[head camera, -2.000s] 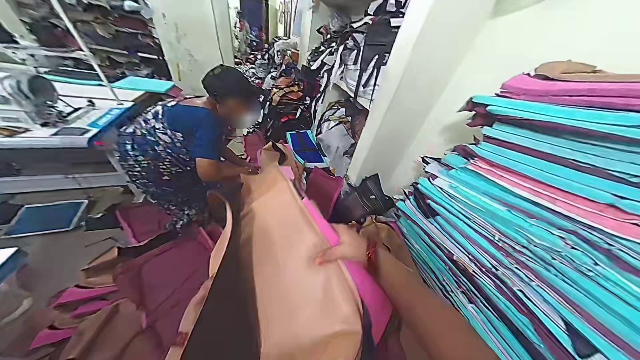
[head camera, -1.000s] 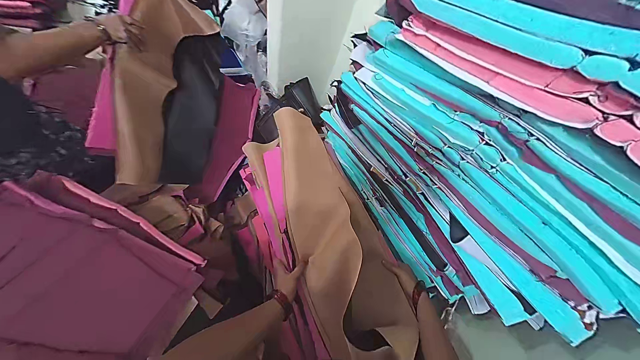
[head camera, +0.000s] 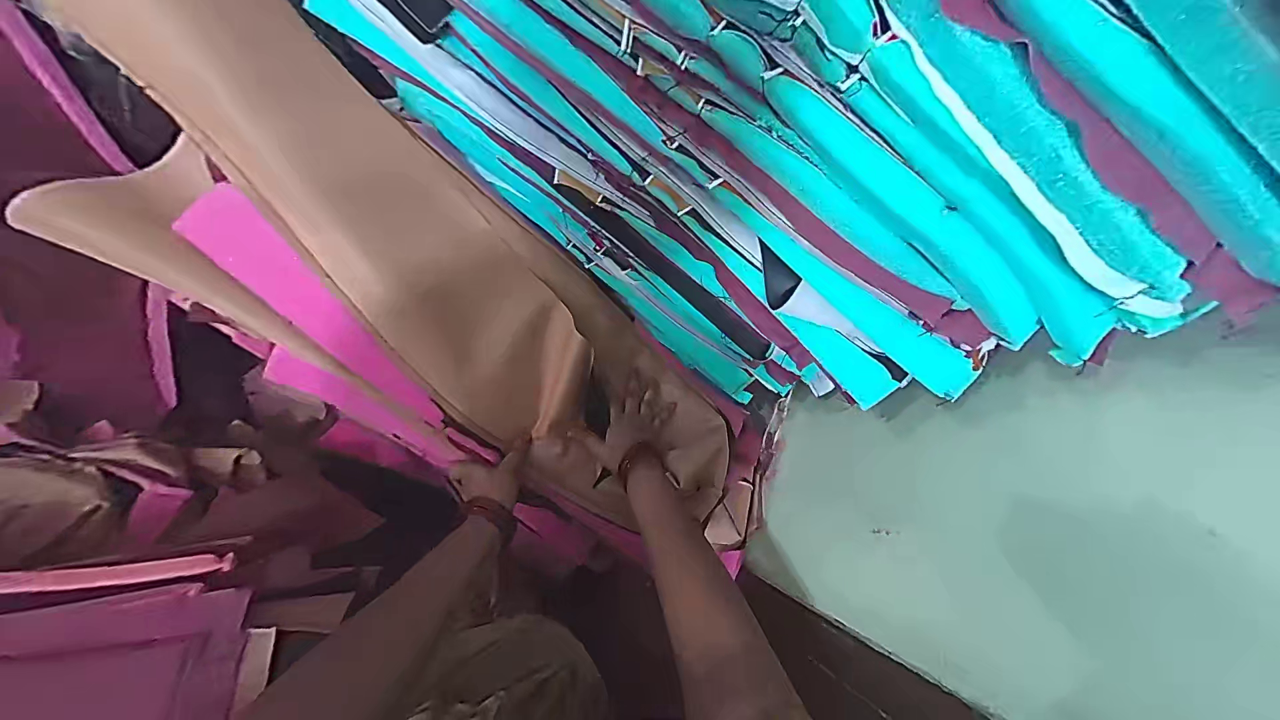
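Note:
A long tan sheet, leather-like, (head camera: 380, 220) runs from the upper left down to my hands, over more tan and bright pink sheets (head camera: 340, 340). At its lower end my left hand (head camera: 492, 472) has its fingers closed on the sheet's edge. Just to the right, my right hand (head camera: 632, 425) lies on the tan material with its fingers spread; part of the hand is shaded. The sheet bulges in a fold between the two hands. Each wrist wears a reddish bracelet.
Tall layers of turquoise and maroon pieces (head camera: 850, 180) rise along the right of the tan sheets. A pale green wall (head camera: 1050, 520) stands at the lower right. Maroon panels (head camera: 110, 650) lie at the lower left, with crumpled tan and pink scraps (head camera: 60, 500) above them.
The view has swung down and closer to the sheets. My right hand has moved from the tan sheet's right side onto its lower end. The other person's arm has left the view.

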